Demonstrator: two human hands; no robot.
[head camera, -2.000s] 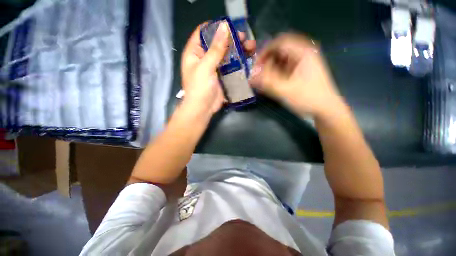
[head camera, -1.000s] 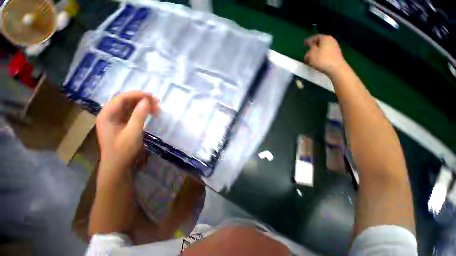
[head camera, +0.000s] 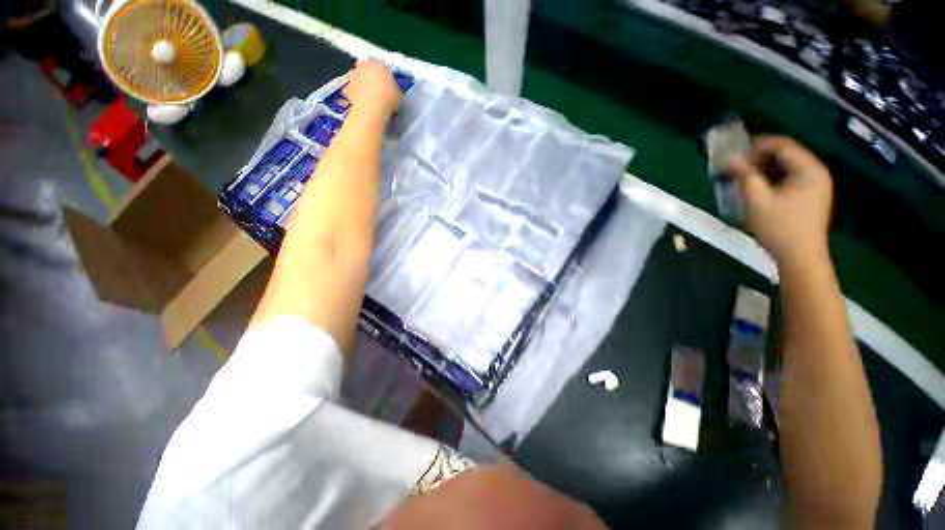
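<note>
My left hand (head camera: 373, 91) reaches to the far edge of the left blister tray stack (head camera: 275, 186), at the pockets with blue housings; its fingertips are hidden, so its hold cannot be told. My right hand (head camera: 790, 197) is raised over the green conveyor and holds a flat, silvery-grey board assembly (head camera: 729, 155) between thumb and fingers. A white ribbed foam sheet (head camera: 477, 207) covers most of the trays and hangs over their right edge. A board with a white end (head camera: 683, 399) and a longer silvery board with a blue band (head camera: 748, 352) lie on the dark mat.
A small white curved piece (head camera: 603, 380) lies on the mat. The white-edged green conveyor (head camera: 591, 88) runs behind, with many shiny parts (head camera: 829, 62) beyond it. An orange-grilled fan (head camera: 163, 50) stands far left. An open cardboard box (head camera: 166, 243) is left of the trays.
The view has shifted left. My left hand has moved from the near side to the far edge of the trays. My right hand, over the conveyor, now visibly holds a board.
</note>
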